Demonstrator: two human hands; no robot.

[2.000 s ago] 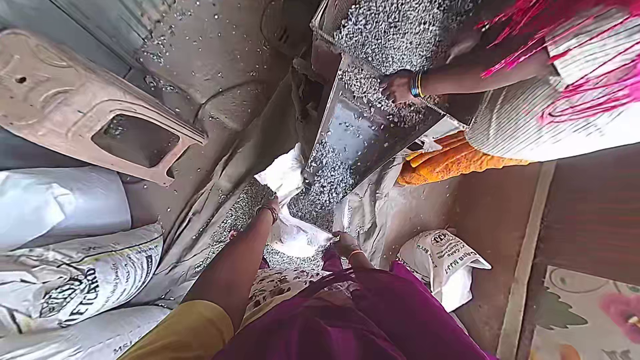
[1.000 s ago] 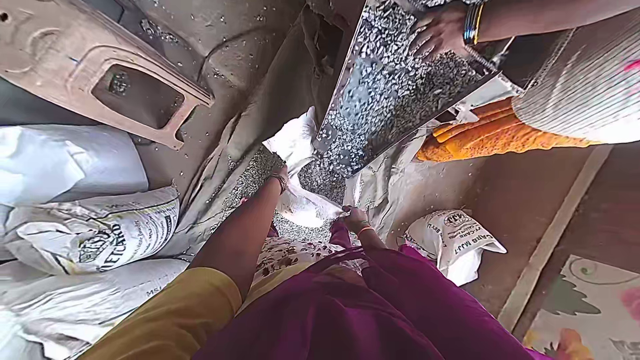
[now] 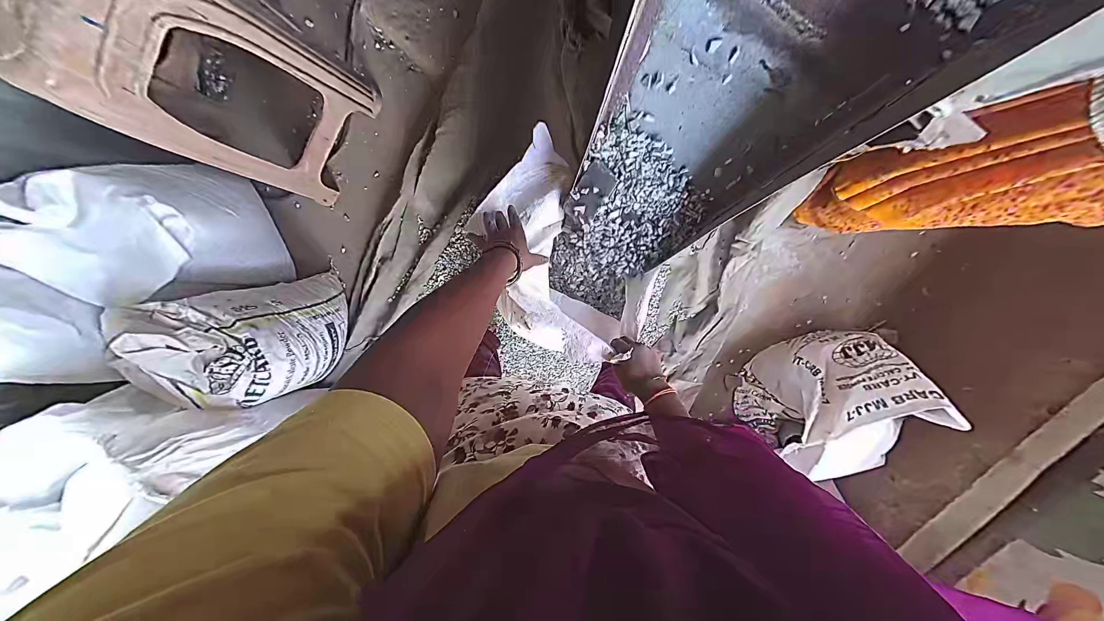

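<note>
A metal chute (image 3: 733,112) slopes down toward me from the upper right. Small grey-white pieces (image 3: 634,190) are heaped at its lower end, beside the mouth of a white woven sack (image 3: 535,190). My left hand (image 3: 507,241) lies against the sack's left side with its fingers apart. The sack's near right edge is pinched in my right hand (image 3: 636,360), just below the chute's lip. More small pieces (image 3: 552,360) lie scattered under and around the sack. How full the sack is cannot be seen.
A brown plastic chair (image 3: 323,129) lies at the upper left. Filled white sacks (image 3: 267,349) are piled at the left. A printed white sack (image 3: 849,388) stands at the right, below orange cloth (image 3: 966,185). A crumpled sheet (image 3: 431,172) covers floor beside the chute.
The other person's hand, on the pieces in the chute before, is out of view. The upper chute shows more bare metal, with pieces gathered at the lower end. My left hand's fingers have spread.
</note>
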